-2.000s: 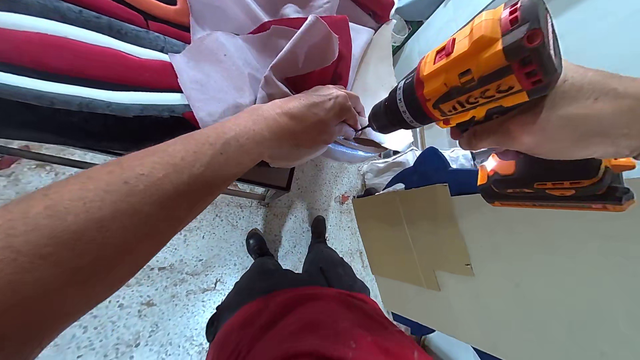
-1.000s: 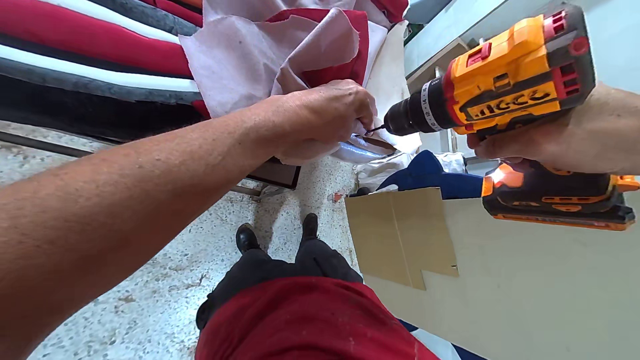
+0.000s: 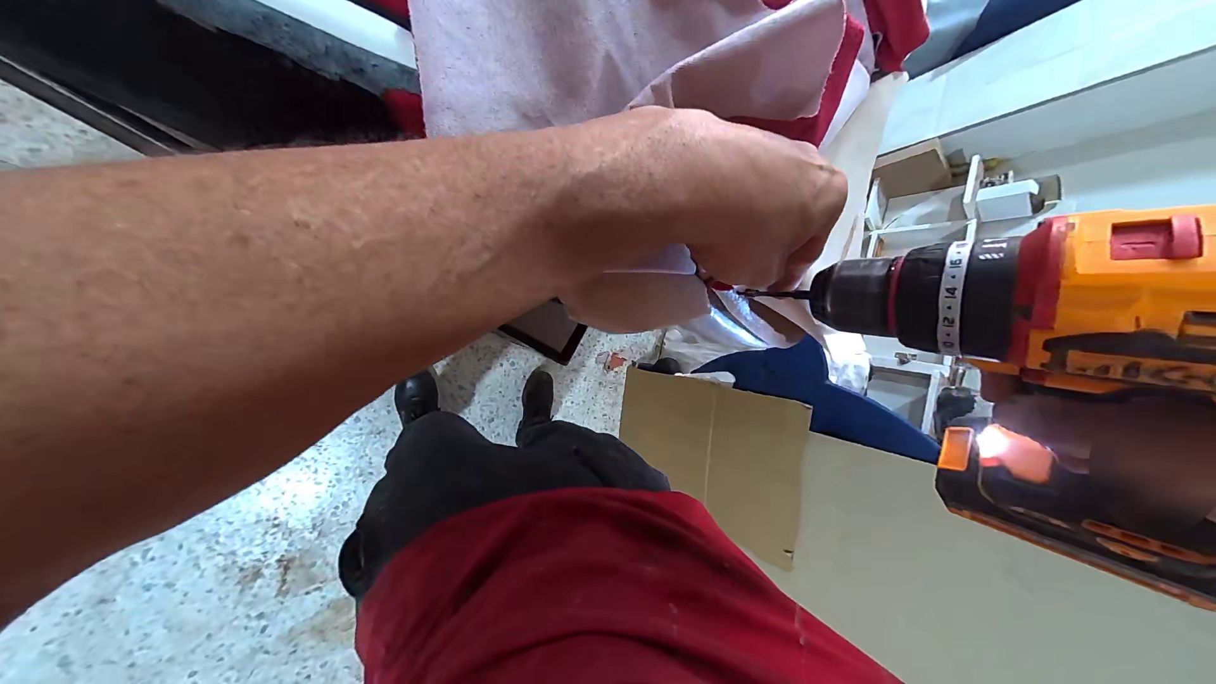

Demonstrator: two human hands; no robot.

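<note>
My right hand (image 3: pixel 1073 427) is closed round the grip of an orange and black cordless drill (image 3: pixel 1092 294), whose lamp is lit. A thin dark bit (image 3: pixel 779 294) in its chuck points left, its tip at the fingers of my left hand (image 3: pixel 731 190). Those fingers are curled at the edge of a pale-backed red fabric (image 3: pixel 560 57), with a shiny clear plastic edge (image 3: pixel 741 318) just below them. What the left fingers pinch, and the exact spot the bit touches, are hidden behind the hand.
Below the drill lie a piece of brown cardboard (image 3: pixel 712 446) and a dark blue padded piece (image 3: pixel 779 366). Padded red, white and grey strips (image 3: pixel 323 33) are at the upper left. White shelving with small items (image 3: pixel 1007 199) stands at the right. A dark-framed panel (image 3: pixel 551 328) is near my shoes.
The view has moved closer to my hands. The drill's lamp now shows lit. My left hand remains at the fabric edge by the bit, and my right hand still holds the drill.
</note>
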